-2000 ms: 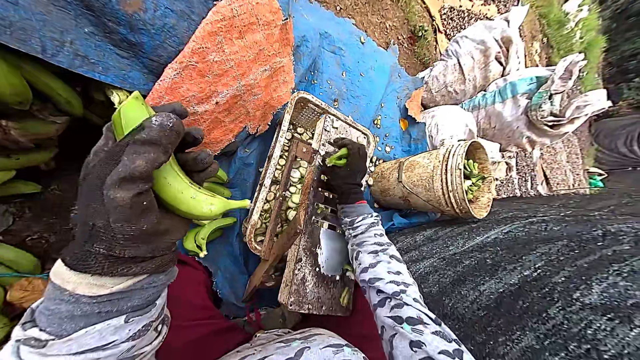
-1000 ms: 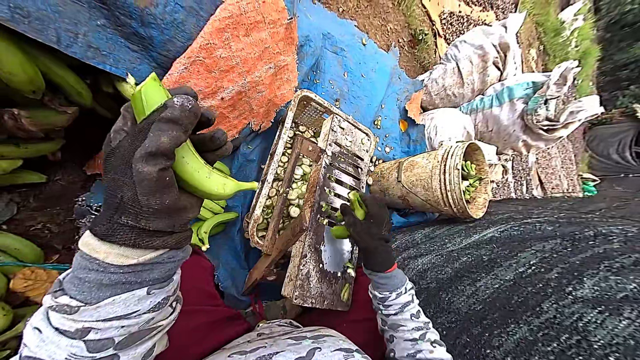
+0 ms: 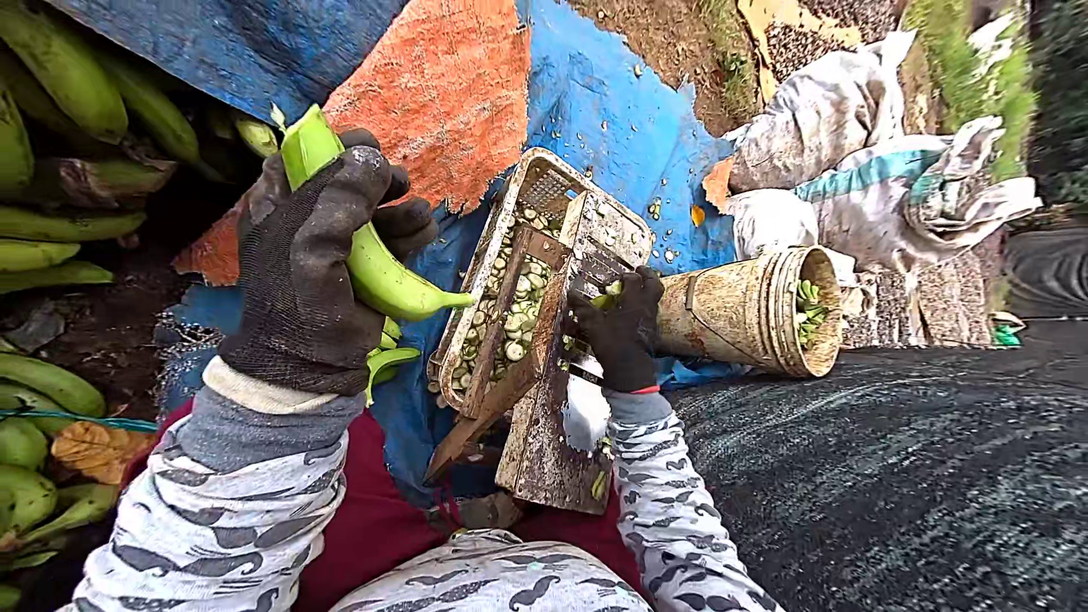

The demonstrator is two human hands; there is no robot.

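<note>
My gloved left hand (image 3: 319, 263) grips a green plantain (image 3: 391, 280) whose upper end is cut off; its stem points toward the crate. In my gloved right hand (image 3: 620, 327) is a green piece, mostly hidden by the fingers, over the blades of a wooden slicer board (image 3: 544, 450). This board leans across a plastic crate (image 3: 455, 340) that holds many round green slices (image 3: 515, 350). A wooden brace (image 3: 493, 408) lies beside the board over the crate. More green plantains (image 3: 387, 361) rest on the tarp between my left hand and the crate.
A dirty bucket (image 3: 722, 314) with green pieces inside lies tilted right of the crate. Piles of green plantains (image 3: 59, 229) are at the left. Blue tarp (image 3: 620, 110) and an orange sheet (image 3: 442, 93) lie beyond, white sacks (image 3: 858, 170) at the upper right, black netting (image 3: 892, 467) at the lower right.
My right hand was farther up the board two seconds ago, then lower and to the right, and is now back over the blades. My left hand keeps hold of the plantain.
</note>
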